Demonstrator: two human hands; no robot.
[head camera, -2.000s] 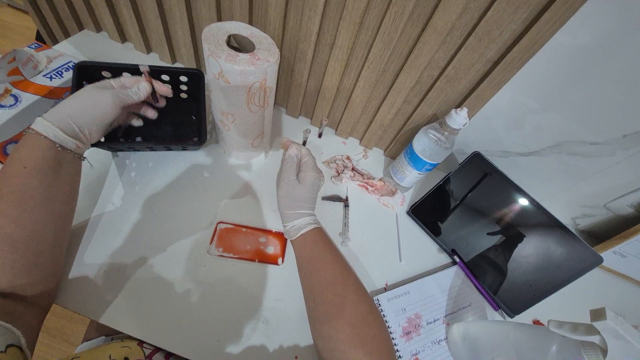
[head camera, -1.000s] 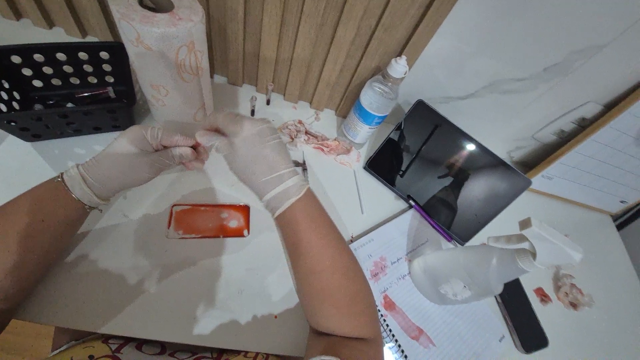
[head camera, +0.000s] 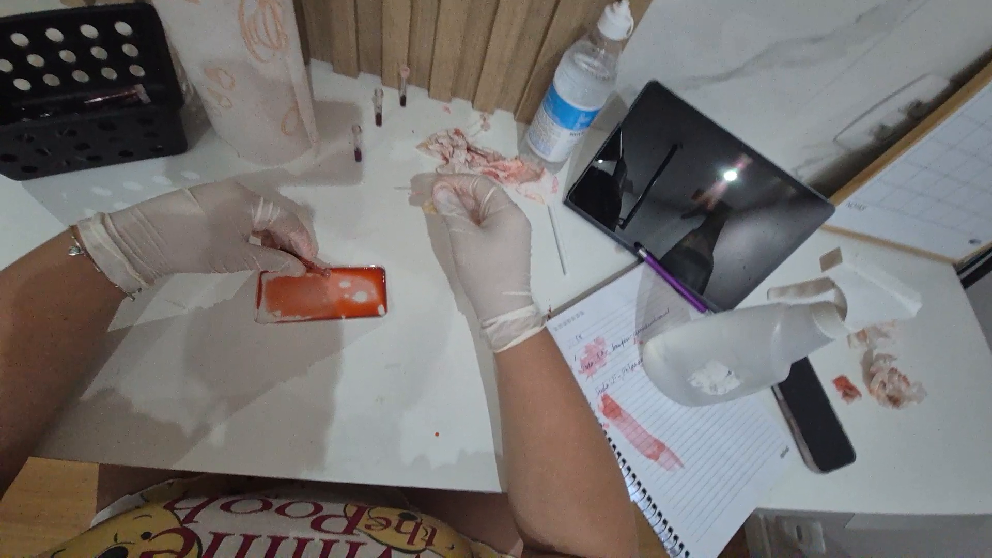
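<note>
My left hand (head camera: 213, 232), in a pale glove, pinches a small thin item whose tip meets the top edge of a shallow clear tray smeared with orange-red liquid (head camera: 322, 294). My gloved right hand (head camera: 488, 240) is curled near the crumpled stained tissue (head camera: 480, 159), its fingertips together; something small and yellowish shows at them, too unclear to name. Beyond the hands, three small dark-tipped brush-like pieces (head camera: 378, 106) stand on the white table. A thin rod (head camera: 558, 240) lies right of my right hand.
A black perforated basket (head camera: 85, 85) and a paper towel roll (head camera: 240, 77) stand at the back left. To the right are a clear plastic bottle (head camera: 577, 85), a tablet (head camera: 697, 194), a purple pen (head camera: 670, 279), a stained spiral notebook (head camera: 697, 418), a spray bottle (head camera: 736, 356) and a phone (head camera: 814, 418).
My hands, together one second ago, are now apart. The left is at the red-smeared tray, the right beside the tissue. A third small brush-like piece now stands near the other two.
</note>
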